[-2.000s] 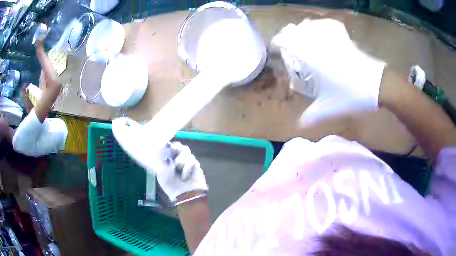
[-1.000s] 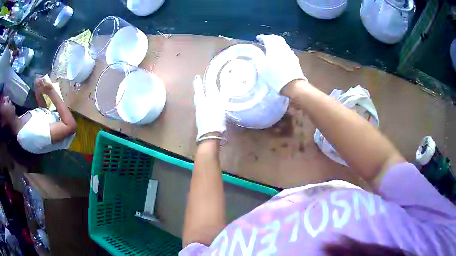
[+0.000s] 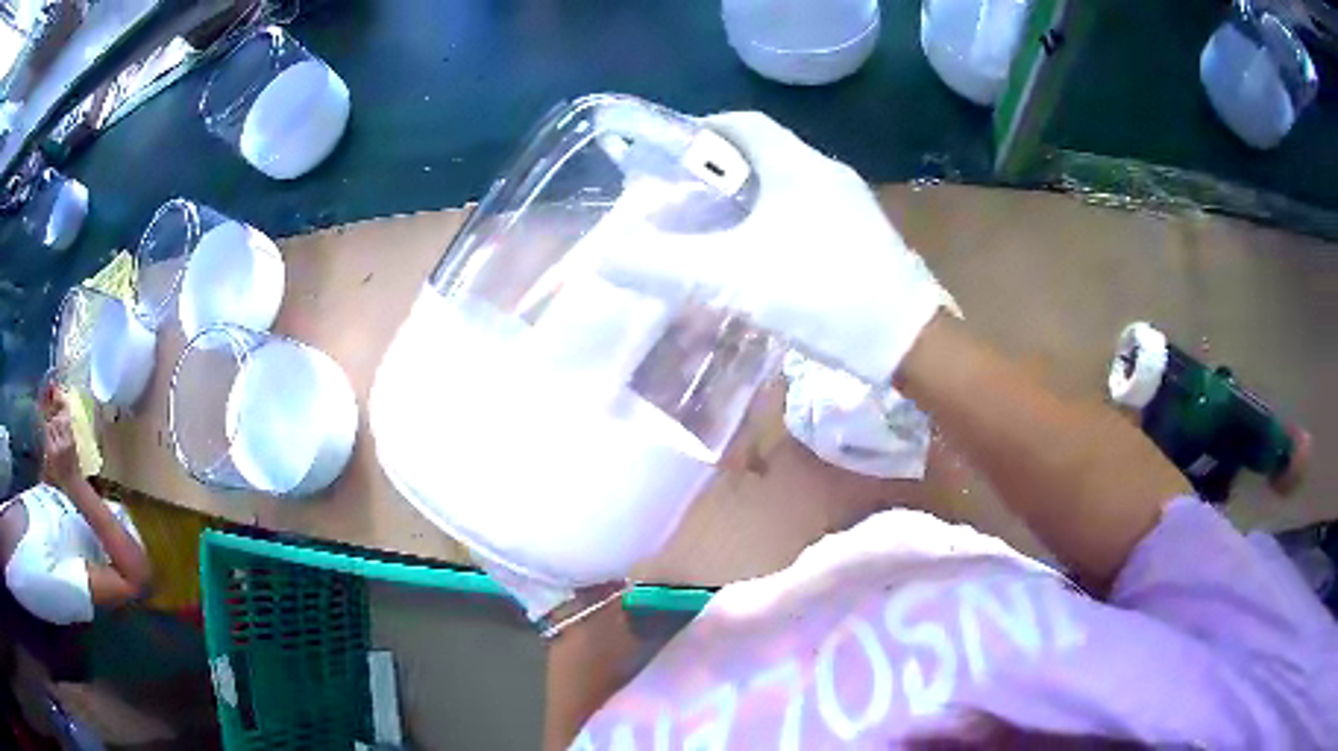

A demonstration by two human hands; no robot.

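A clear-and-white housing (image 3: 543, 440) is held up over the bench, its clear open end up and away and its milky bowl end toward me. A white inner support shows through the clear wall. My gloved right hand (image 3: 800, 242) reaches in at the clear rim and grips a white part there; what the fingers close on is partly hidden. My left hand (image 3: 550, 594) is under the bowl end, with mostly the glove cuff showing; its fingers are hidden behind the housing. A crumpled white rag (image 3: 858, 418) lies on the bench to the right of the housing.
Several housings (image 3: 294, 418) stand on the cardboard-covered bench (image 3: 1027, 264) at left. More ride the dark green conveyor (image 3: 484, 74) behind. A small motor tool (image 3: 1203, 411) sits at right. A green crate (image 3: 294, 631) is at the bench's near edge. Another person (image 3: 74, 543) is at far left.
The housing has been lifted off the bench and tilted, so its side faces me. My right hand has moved to its rim and my left hand under it. The view has shifted.
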